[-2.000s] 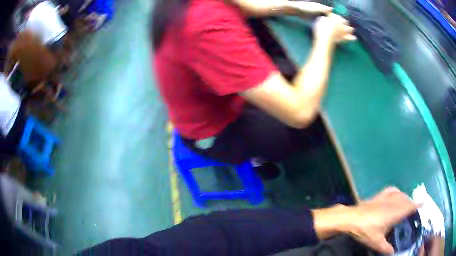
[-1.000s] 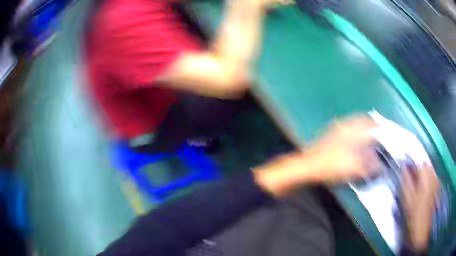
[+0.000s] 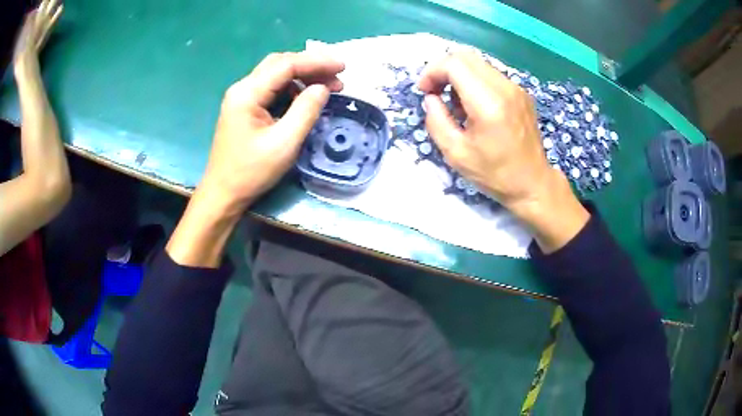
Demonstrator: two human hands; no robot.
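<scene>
A dark blue-grey rounded-square housing point(image 3: 346, 142) lies open side up on a white sheet point(image 3: 423, 213), its central hub with a hole showing. My left hand point(image 3: 264, 134) is at its left side; thumb and forefinger are apart over the rim, and whether the lower fingers touch it is hidden. My right hand point(image 3: 492, 134) is over the left part of a heap of small dark inserts with white round spots point(image 3: 569, 130). Its thumb and forefinger are close together at the heap; I cannot tell if they hold an insert.
Several dark housings point(image 3: 683, 213) stand at the right end of the green bench point(image 3: 175, 97). A green rail point(image 3: 529, 31) runs along the far side. Another person's arm point(image 3: 41, 154) reaches in at the left. A blue stool point(image 3: 85, 345) is at lower left.
The view has swung from the neighbouring worker to the bench in front of me. Housing, insert heap and both hands now show clearly. My hands are apart, one at the housing, one at the heap.
</scene>
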